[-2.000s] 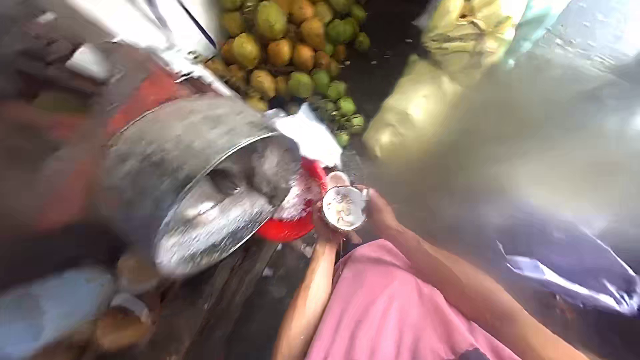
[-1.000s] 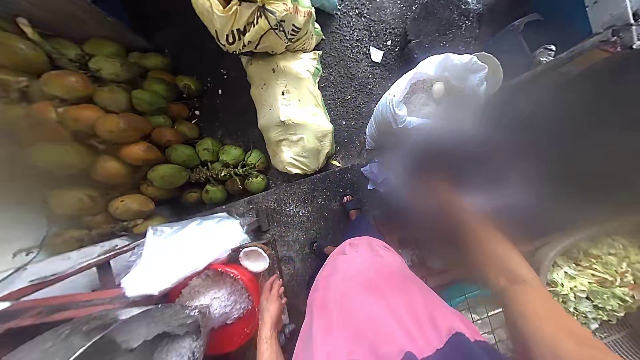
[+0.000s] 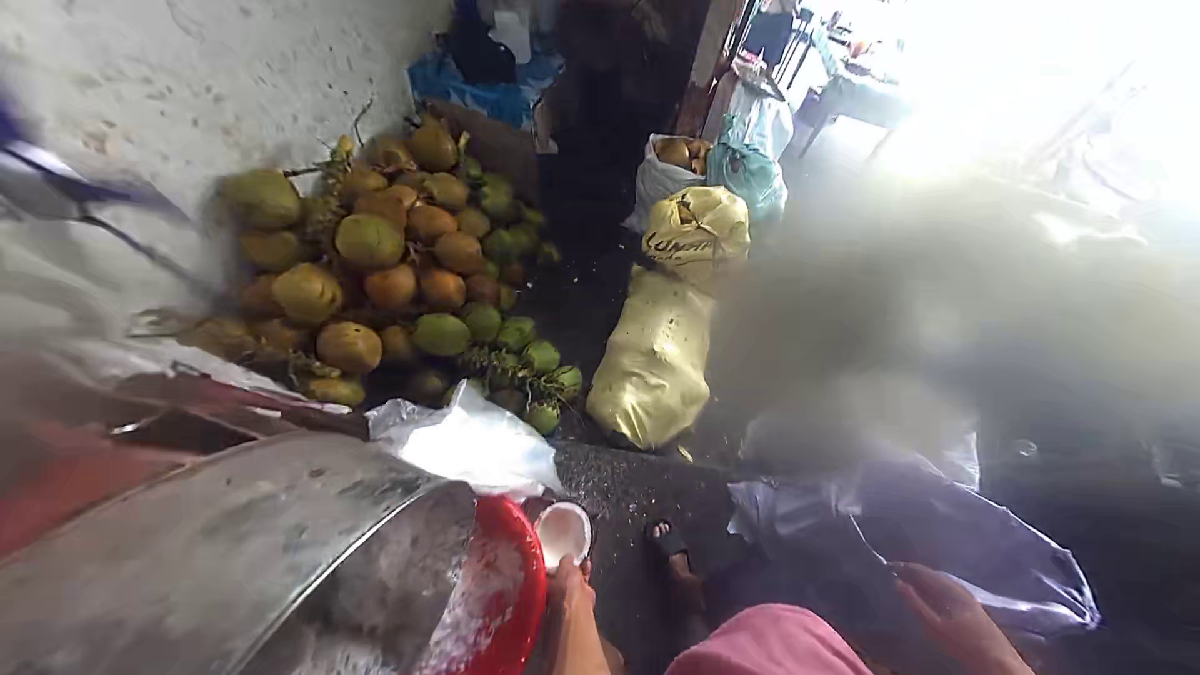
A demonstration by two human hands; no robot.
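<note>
My left hand (image 3: 569, 583) grips a halved coconut (image 3: 563, 535) with its white inside facing up, just right of a red plastic basin (image 3: 528, 586). White grated coconut lies in the basin, partly hidden by a large metal drum (image 3: 234, 534) whose opening faces it. At the lower right, my right hand (image 3: 937, 600) is at the edge of a translucent purplish plastic bag (image 3: 956, 525). Blur and the hand's angle hide whether its fingers grip the bag.
Green and orange coconuts (image 3: 370, 241) are piled against the wall. A white plastic sheet (image 3: 483, 441) lies beyond the basin. A yellow tied sack (image 3: 656, 356) lies ahead, with further bags (image 3: 750, 169) behind it. My sandalled foot (image 3: 667, 537) shows below.
My left hand, empty beside the basin one second ago, now holds a coconut half. My right hand has come to the plastic bag. The view has shifted strongly.
</note>
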